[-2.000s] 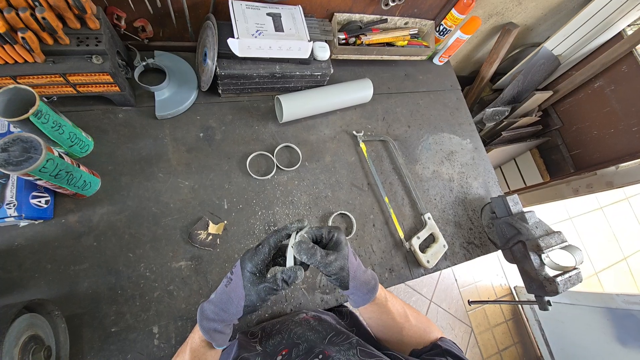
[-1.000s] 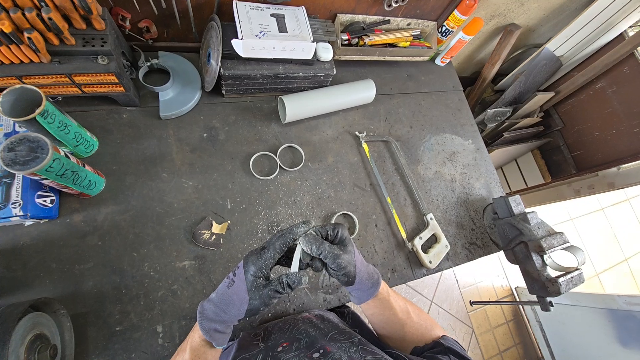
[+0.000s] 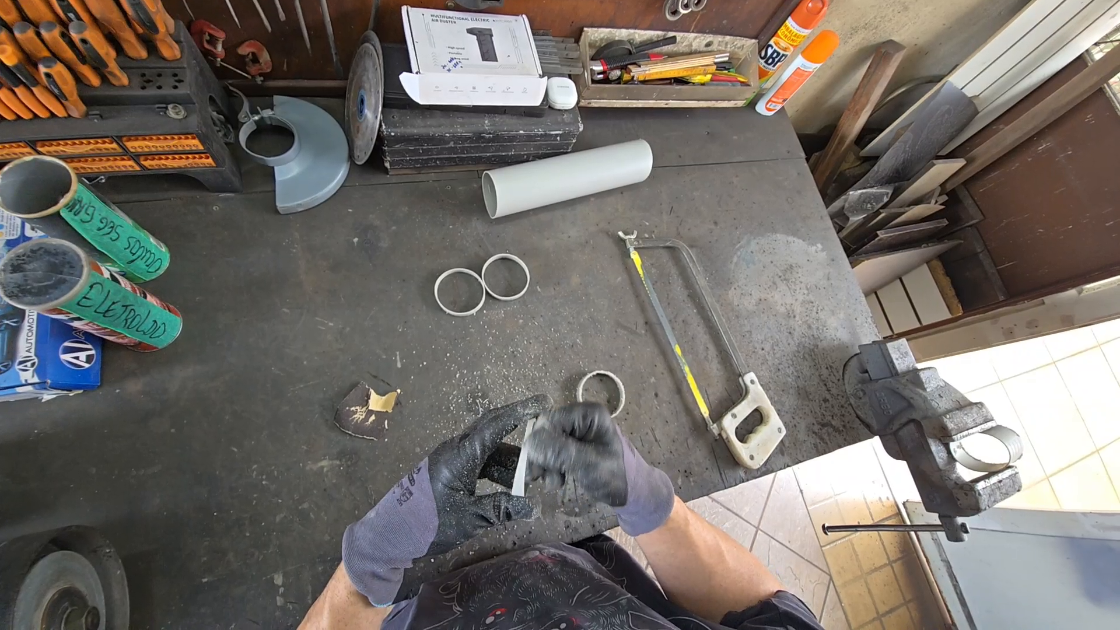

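My left hand [image 3: 477,477], in a grey and black work glove, holds a white plastic ring [image 3: 523,459], seen edge-on, between thumb and fingers. Against the ring's right side is my gloved right hand [image 3: 573,451], blurred; whether it pinches anything is hidden. Just beyond it lies another ring [image 3: 618,380]. Two more rings [image 3: 459,312] [image 3: 523,294] lie touching farther up the bench. A hacksaw [image 3: 674,346] with a pale handle rests to the right. Behind the rings lies a white plastic pipe [image 3: 569,179]. A torn piece of sandpaper [image 3: 359,411] lies left of my hands.
A bench vise [image 3: 927,420] with a pipe piece [image 3: 987,451] in its jaws is at the right edge. Two cans [image 3: 131,311] [image 3: 122,236] stand left. A grinder guard [image 3: 315,157], a boxed air duster [image 3: 472,44] and a tool tray [image 3: 669,96] line the back. White dust covers the bench's middle.
My right hand has shifted over the ring's right side, its fingers now curled and blurred. The left hand still holds the ring. The rings on the bench, the hacksaw and the pipe have not moved.
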